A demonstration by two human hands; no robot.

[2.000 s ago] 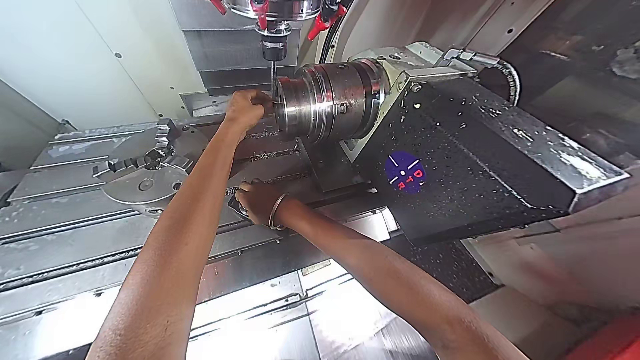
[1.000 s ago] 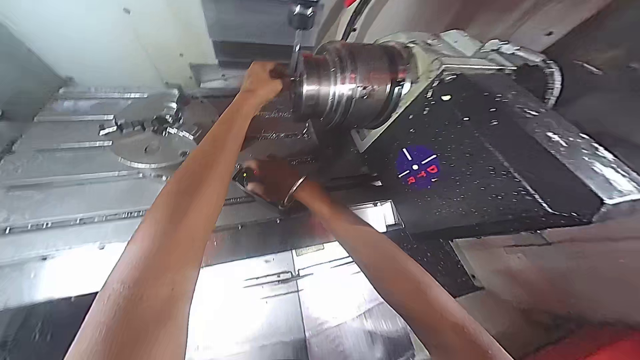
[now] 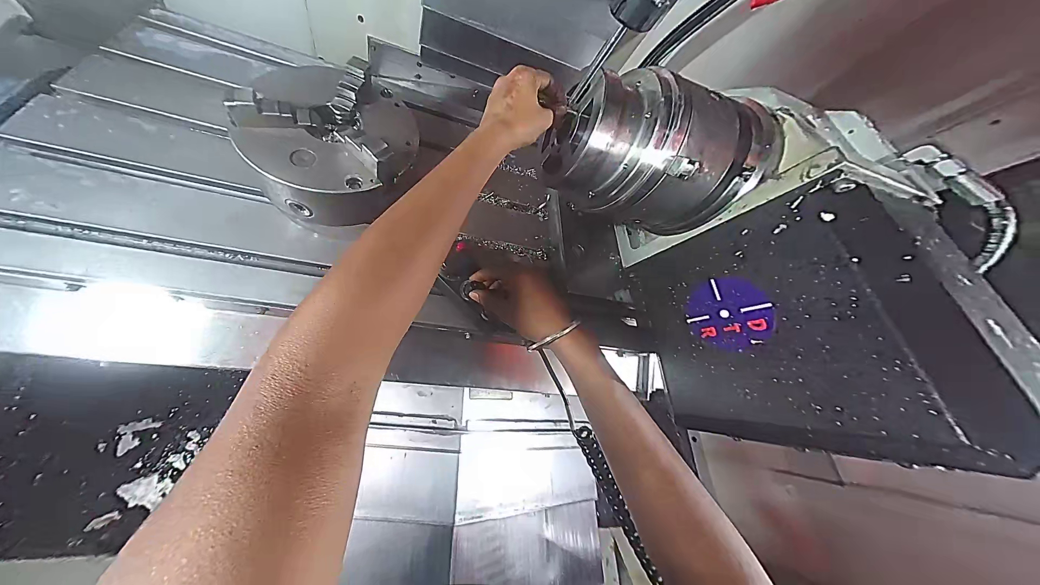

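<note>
My left hand (image 3: 520, 110) is curled at the open front face of a round metal chuck or fixture (image 3: 650, 146) mounted on the rotary unit. Whether its fingers hold something there is hidden. Beside these fingers a slender metal rod (image 3: 597, 65) slopes down from a dark tool holder (image 3: 642, 12) to the fixture's face. Lower down, over the machine table, my right hand (image 3: 524, 301), with a metal bangle at the wrist, grips a dark handheld control pendant (image 3: 463, 264), its fingers at a round knob. A coiled black cable (image 3: 609, 479) hangs below this hand.
A three-jaw chuck (image 3: 325, 162) lies on the slotted machine table (image 3: 162, 195) at left. Metal chips (image 3: 512, 203) lie below the fixture. The rotary unit's black housing (image 3: 829, 325) fills the right side, with a corrugated conduit (image 3: 995, 236) behind.
The view has shifted and turned strongly. My left hand stays at the fixture's front face and my right hand stays low over the table. The coiled cable has come into sight.
</note>
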